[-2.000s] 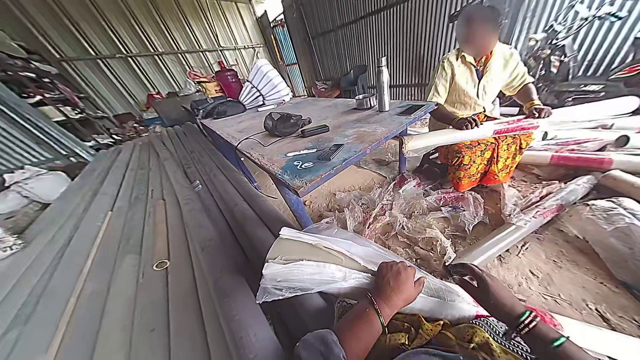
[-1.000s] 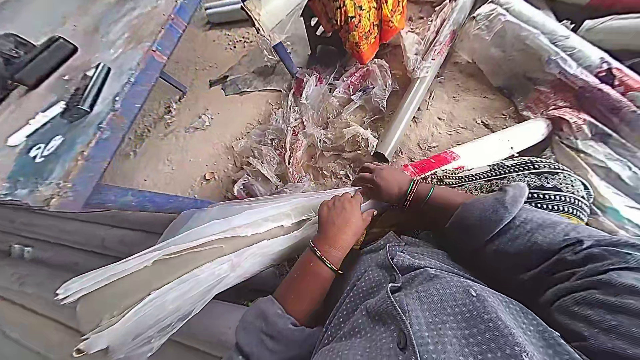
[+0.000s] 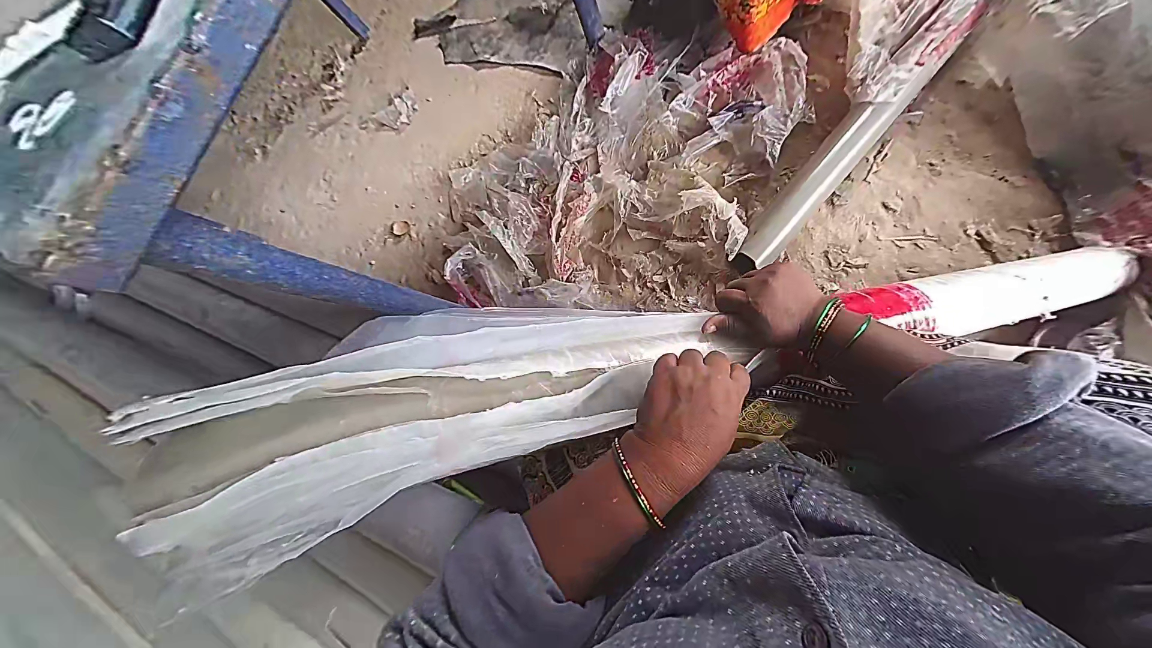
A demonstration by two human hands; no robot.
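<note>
A long pipe (image 3: 270,445) lies across my lap, its left part bare between split flaps of whitish plastic wrapping (image 3: 360,472). My left hand (image 3: 693,409) is closed on the edge of that wrapping, about midway along the pipe. Just beyond it and slightly to the right, my right hand (image 3: 765,306) grips the wrapping, fingers bent. The two hands are close together. To the right of them the pipe's wrapping (image 3: 1017,292) is still closed around it, white with a red printed band. The fingertips of both hands are partly hidden.
Torn clear plastic film (image 3: 621,180) is heaped on the sandy ground ahead. A grey pipe (image 3: 819,171), partly wrapped, slants beside it. At the upper left stands a worn table with a blue metal frame (image 3: 193,117). Several long grey pipes (image 3: 243,310) lie at the left and below.
The view has tilted down and come closer since two seconds ago. Both hands have stayed at the wrapping; my right hand has come onto it beside my left, and the flaps lie spread wider.
</note>
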